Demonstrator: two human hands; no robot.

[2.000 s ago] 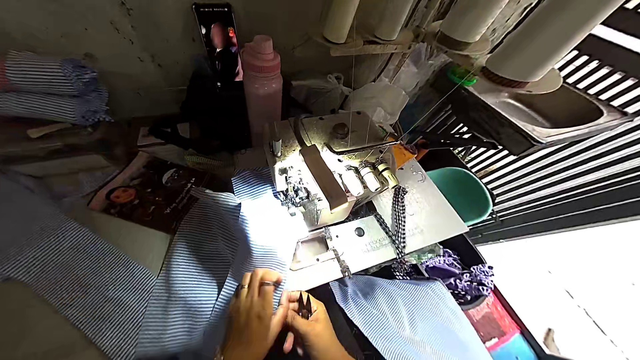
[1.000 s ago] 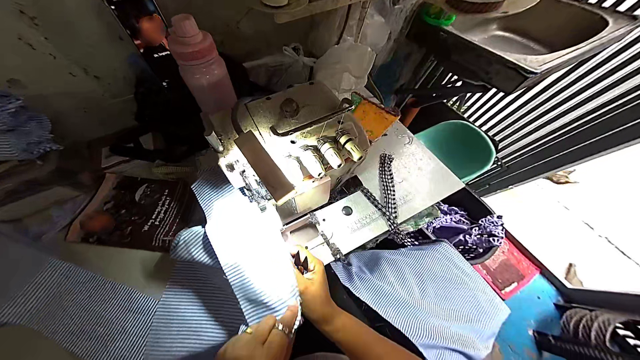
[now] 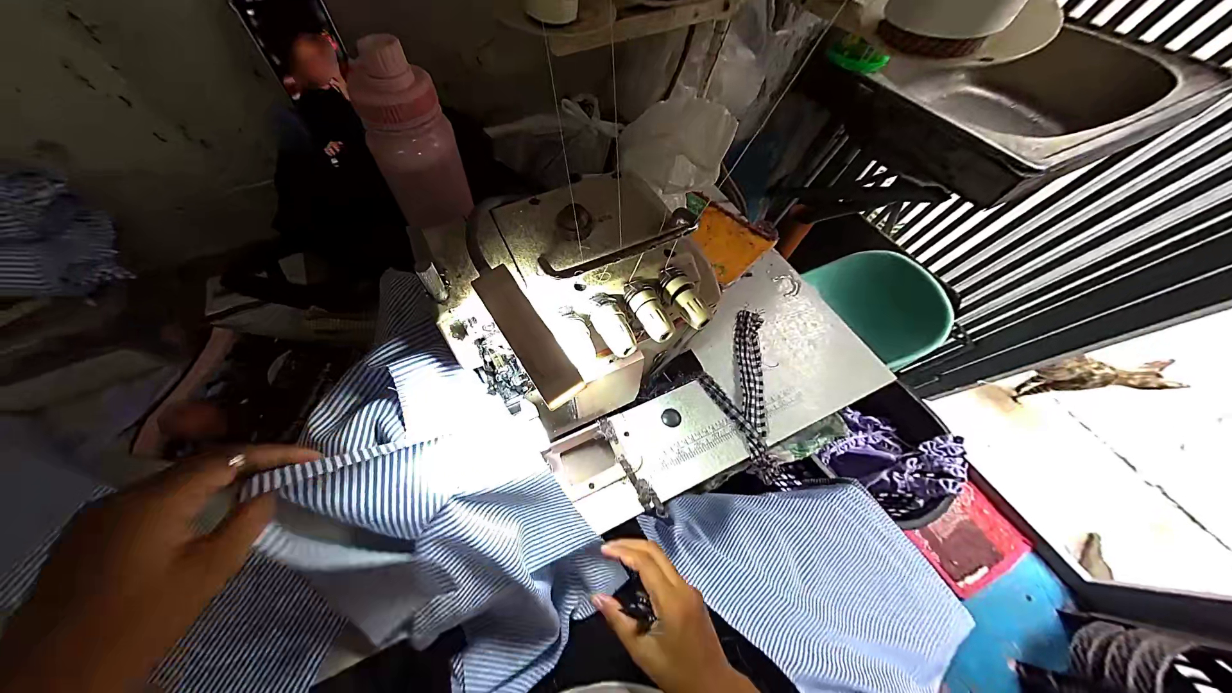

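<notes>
My left hand pinches the edge of a blue-and-white striped fabric between thumb and fingers, left of the machine. The fabric rises in folds and runs under the brightly lit needle area of an overlock sewing machine. Close to the front edge of the machine bed, my right hand curls around a small dark tool, perhaps thread snips, partly hidden by the palm. Its thumb and forefinger are apart, beside the fabric. Another striped piece hangs over the front edge to the right.
Behind the machine stand a pink bottle and a phone. A checkered strip lies on the metal machine plate. To the right are a green plastic chair, purple scraps and a metal sink. Threads run down from spools above.
My left hand has moved left and lifted the fabric's edge, which lay flatter before. My right hand has moved away from the machine's front edge, keeping the dark tool. The view has shifted closer.
</notes>
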